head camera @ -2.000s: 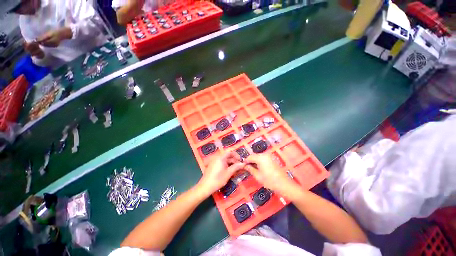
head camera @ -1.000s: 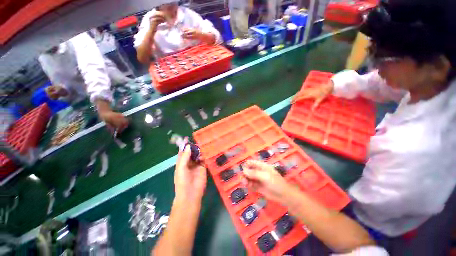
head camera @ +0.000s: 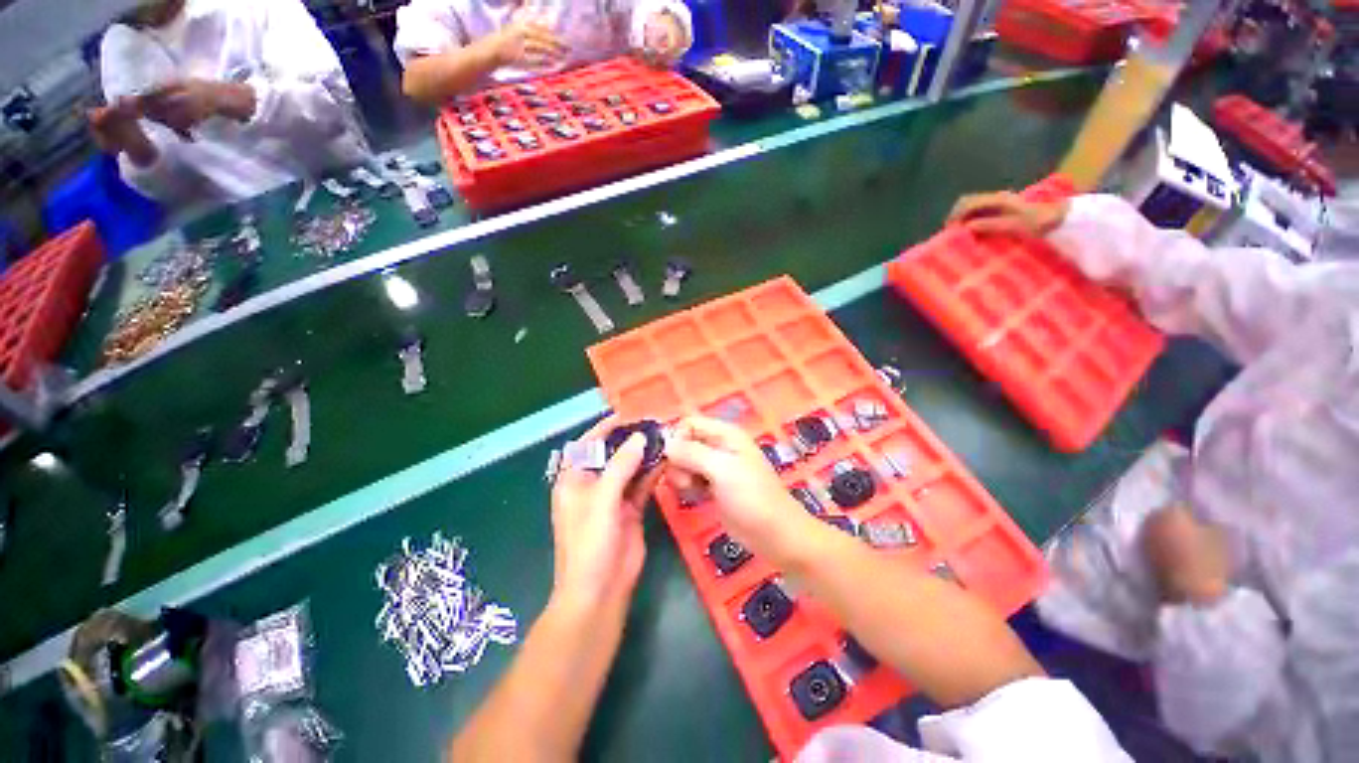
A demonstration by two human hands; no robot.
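Observation:
My left hand (head camera: 593,514), bare, holds a black watch head (head camera: 632,444) with a silver-grey band (head camera: 578,456) sticking out to the left, over the left edge of the orange-red compartment tray (head camera: 745,350). My right hand (head camera: 726,470), bare, has its fingertips at the right side of the same watch head; whether they grip a small part cannot be told. Several watches with dark round backs, such as one watch (head camera: 818,689), lie in the tray's pockets. A pile of short silver connector slivers (head camera: 435,608) lies on the green bench left of my forearm.
A person at right holds another orange-red tray (head camera: 1036,321). Watches lie scattered on the green conveyor belt (head camera: 492,358). Stacked trays (head camera: 581,142) and two people are across it. Zip bags (head camera: 271,656) and a tape roll (head camera: 154,666) lie lower left.
My right hand has moved left from over the tray to the watch head in my left hand. My left hand has moved slightly right. The right-hand person's tray has shifted and tilted.

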